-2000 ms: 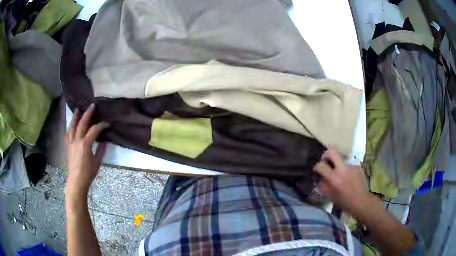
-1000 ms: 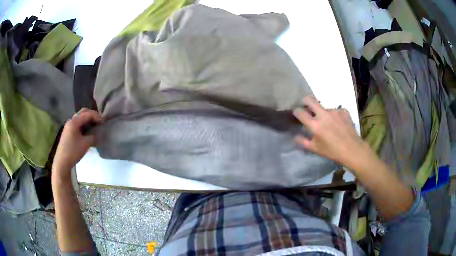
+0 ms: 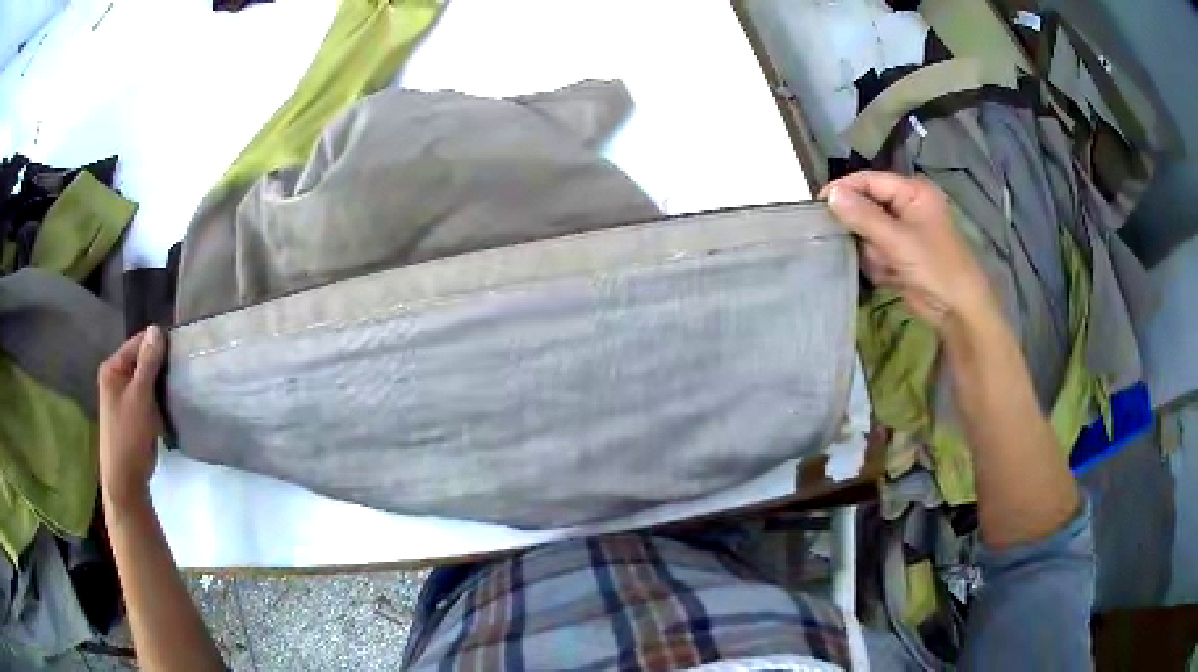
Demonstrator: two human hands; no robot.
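Note:
The grey garment (image 3: pixel 434 171) lies across the white table, with a lime sleeve (image 3: pixel 335 85) reaching to the far left. Nearest me its paler bluish-grey wrong side (image 3: pixel 526 381) is spread wide, with a straight hem (image 3: pixel 499 267) and a stitch line along its top. My left hand (image 3: pixel 134 394) pinches the hem's left end between thumb and fingers. My right hand (image 3: pixel 907 243) pinches its right end. The hem is taut between them. A small dark brown part (image 3: pixel 149 299) shows beside my left hand.
The white table (image 3: pixel 631 37) has a worn brown near edge. A left garment pile (image 3: pixel 53 341) hangs at the table's left side. A right garment pile (image 3: pixel 1012 223) hangs beyond the right edge, above a blue object (image 3: pixel 1114 427). Speckled floor (image 3: pixel 309 610) shows below.
The dark brown panel, lime patch and beige panel have gone from view as the cloth was turned over. My hands have moved farther apart, pulling the hem straight. The view has shifted right.

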